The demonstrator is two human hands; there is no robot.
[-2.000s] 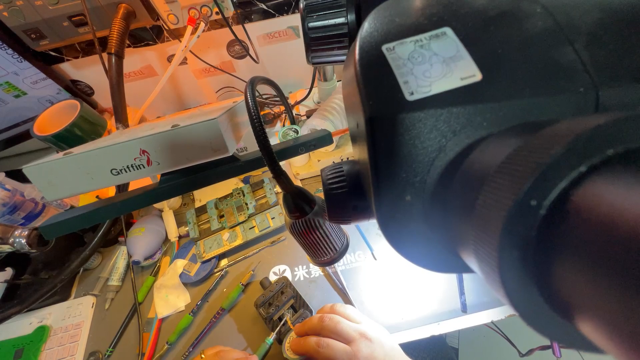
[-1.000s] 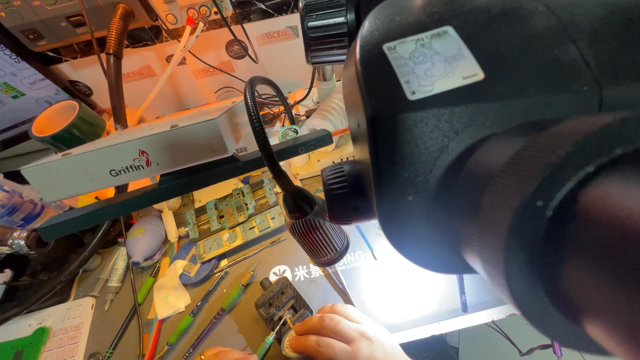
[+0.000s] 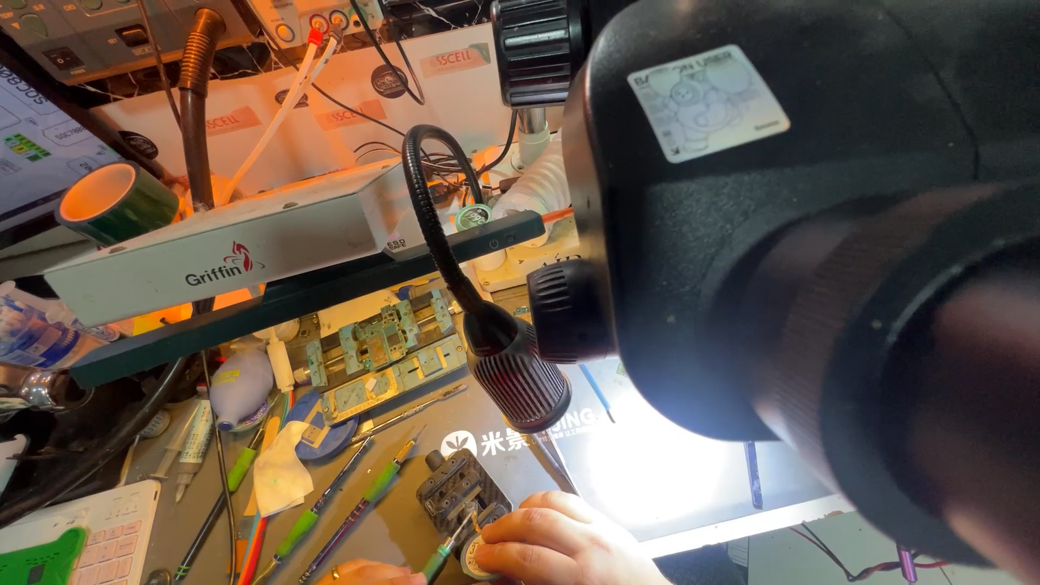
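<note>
At the bottom of the head view, my right hand (image 3: 569,543) has its fingers closed on a small round tin (image 3: 478,561) beside a black clamp fixture (image 3: 463,486). My left hand (image 3: 370,573), with a ring on one finger, is mostly cut off by the lower edge. Its fingertips meet the green grip of a thin pen-like tool (image 3: 439,561), whose metal tip points up toward the tin and the fixture. A pair of metal tweezers (image 3: 554,465) reaches down toward my right hand; what holds them is hidden.
A black microscope (image 3: 691,244) fills the right side. A gooseneck lamp (image 3: 520,378) hangs above the mat. Green-handled tools (image 3: 357,512), a blower bulb (image 3: 241,388) and a circuit-board holder (image 3: 386,345) lie left of the fixture. A white Griffin unit (image 3: 236,252) spans the upper left.
</note>
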